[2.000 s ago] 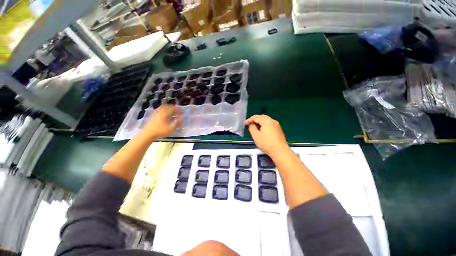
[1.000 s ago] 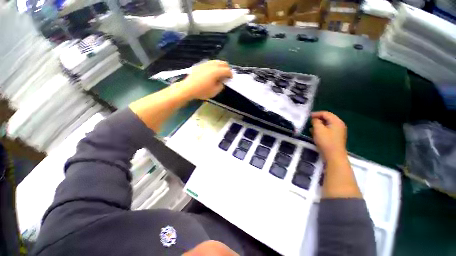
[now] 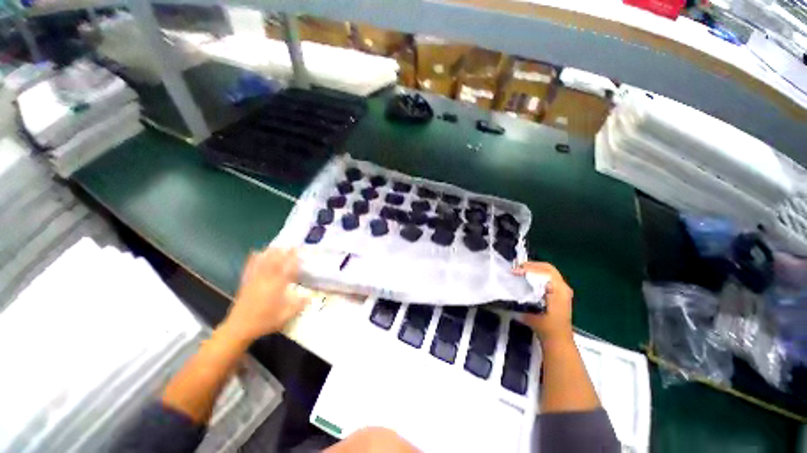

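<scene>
A clear blister tray [image 3: 416, 270] with rows of small black parts [image 3: 411, 232] lies across the far edge of the white foam tray [image 3: 398, 376]. My right hand [image 3: 547, 296] grips its near right corner. My left hand [image 3: 270, 287] is at its near left corner, blurred; its finger contact is unclear. One small dark piece lies in the blister tray's front area. The foam tray holds rows of black housings [image 3: 445, 339], their far ends covered by the blister tray.
A black tray [image 3: 283, 133] lies at the far left. White foam stacks stand left [image 3: 97, 354] and at the back right [image 3: 690, 150]. Clear plastic bags [image 3: 686, 327] lie right. A black coil [image 3: 410, 108] sits at the back. A shelf runs overhead.
The blister tray's left side was raised and tilted a second ago; now it is lower and nearer, over the foam tray's far edge. My left hand has come down and nearer. The view has shifted.
</scene>
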